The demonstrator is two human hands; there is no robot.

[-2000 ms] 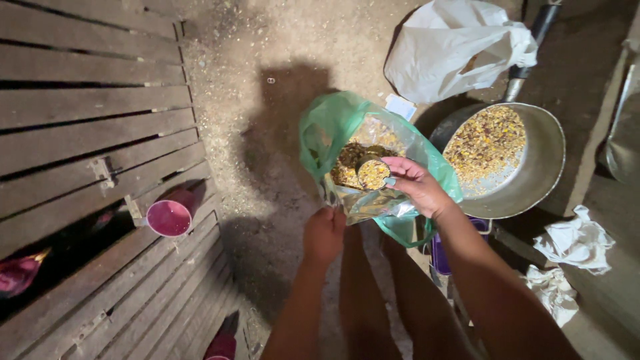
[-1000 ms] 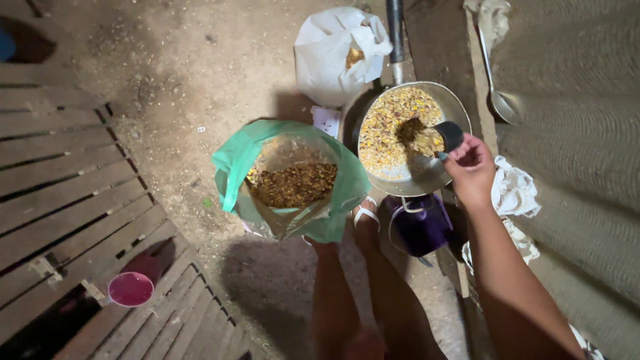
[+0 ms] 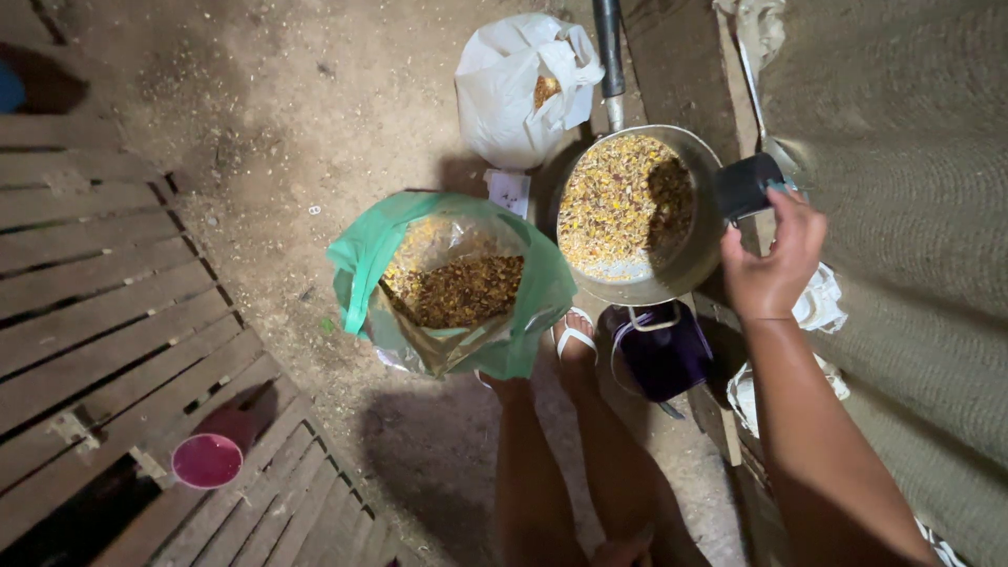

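Note:
My right hand grips a small dark cup by its side, at the right rim of a metal pot. Mixed grain lies in the pot, and the cup's inside is hidden. Left of the pot, a green plastic bag around a clear one stands open with darker grain inside. At the bottom edge, between the legs, what looks like part of my left hand shows dimly; its fingers are not clear.
A white plastic bag sits beside the pot's black handle. Below the pot is a purple container. A pink cup is fixed by the wooden slats at left. A metal spoon lies at right.
Two seconds ago my right hand held the cup of grain over the green bag; one second ago it was over the pot. Now it is at the pot's right rim. My left hand has left the bag.

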